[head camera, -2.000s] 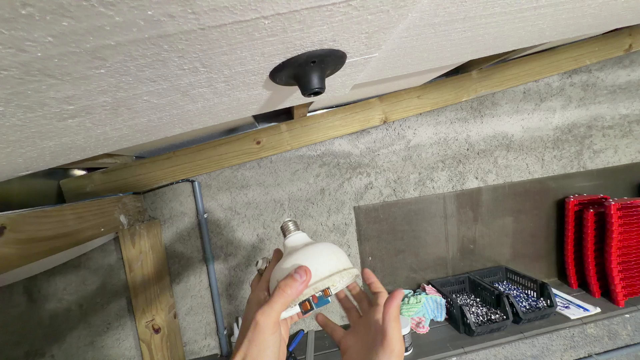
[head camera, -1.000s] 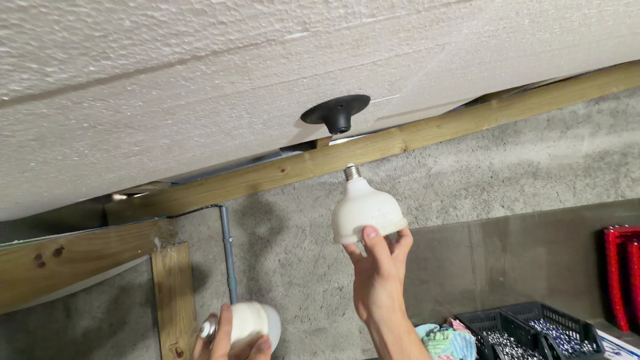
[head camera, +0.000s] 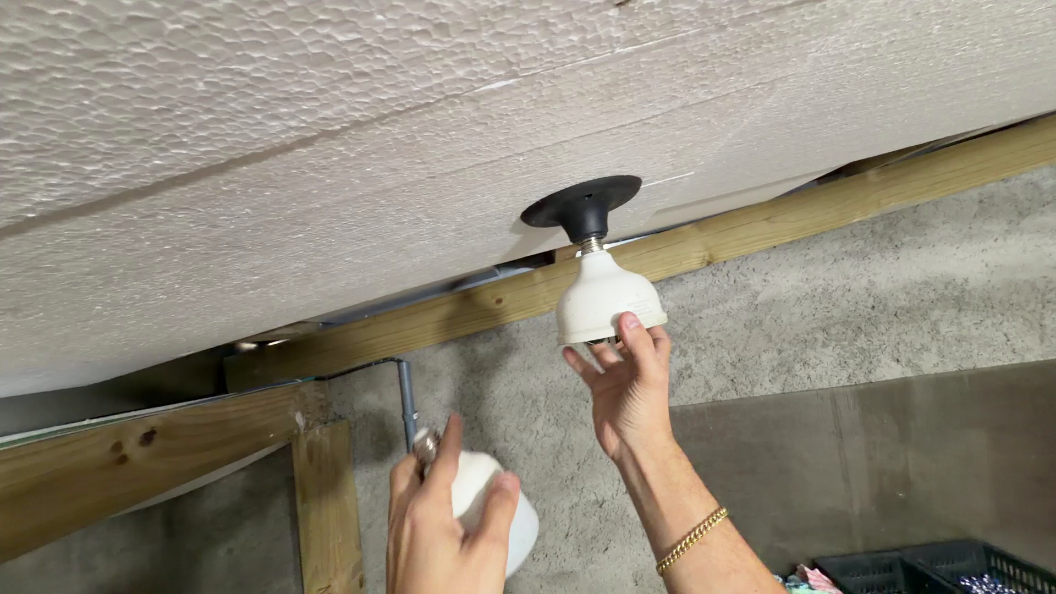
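Note:
A black ceiling lamp holder (head camera: 584, 210) is fixed to the white foam ceiling panel. Directly below it is a white light-bulb housing (head camera: 609, 293), its metal screw base at the socket's mouth; how far it is threaded in cannot be told. The housing's underside is uncovered, with dark parts showing. My right hand (head camera: 631, 388) grips its lower rim between thumb and fingers, a gold chain bracelet on the wrist. Lower and to the left, my left hand (head camera: 454, 511) holds a second white light bulb (head camera: 511, 524), its screw base pointing up and left.
A wooden beam (head camera: 396, 332) runs beneath the ceiling panel, with a wooden post (head camera: 328, 503) at the left. A grey conduit (head camera: 407, 400) goes down the concrete wall (head camera: 866, 305). Black plastic crates (head camera: 874, 569) and part of a cloth (head camera: 813, 580) are at the lower right.
Two seconds ago both hands were together low at the open housing. My right hand has since raised it to the lamp holder. My left hand, with the second bulb, has come up from the lower edge.

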